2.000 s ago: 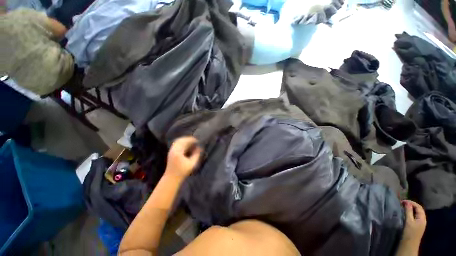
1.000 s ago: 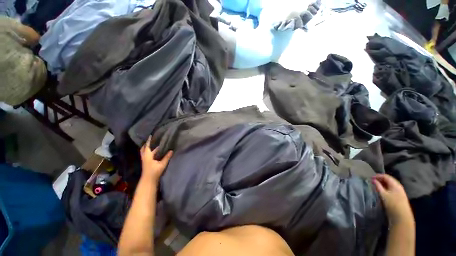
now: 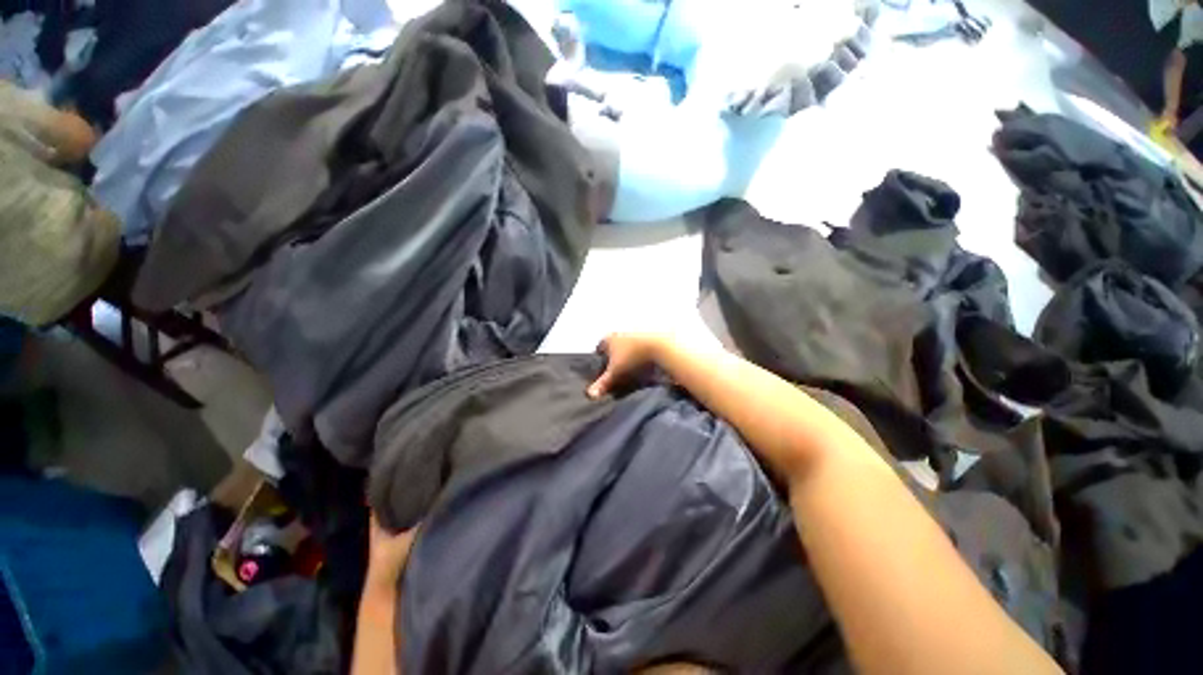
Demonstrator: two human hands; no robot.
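Note:
A dark lined garment [image 3: 673, 495] lies bunched in front of me, its shiny grey lining up and a matte brown-grey shell band along its far edge. My right hand [image 3: 633, 365] reaches across to the band's far edge, with thumb and fingers on the cloth. My left hand [image 3: 387, 543] is at the garment's left edge, its fingers hidden under or behind the cloth. Another dark lined garment [image 3: 383, 257] lies heaped just beyond, at the left.
Brown-grey garments [image 3: 825, 297] lie on the white table [image 3: 640, 284] to the right, with a dark heap [image 3: 1102, 198] farther right. A neck pillow [image 3: 673, 158] is at the back. A blue crate [image 3: 79, 574] and a small box [image 3: 251, 534] are lower left. A person's arm [image 3: 53, 129] shows at left.
My right hand has moved from the garment's right side across to its far edge. My left hand has moved lower along the left edge. The near garment's left part is now folded over and more bunched.

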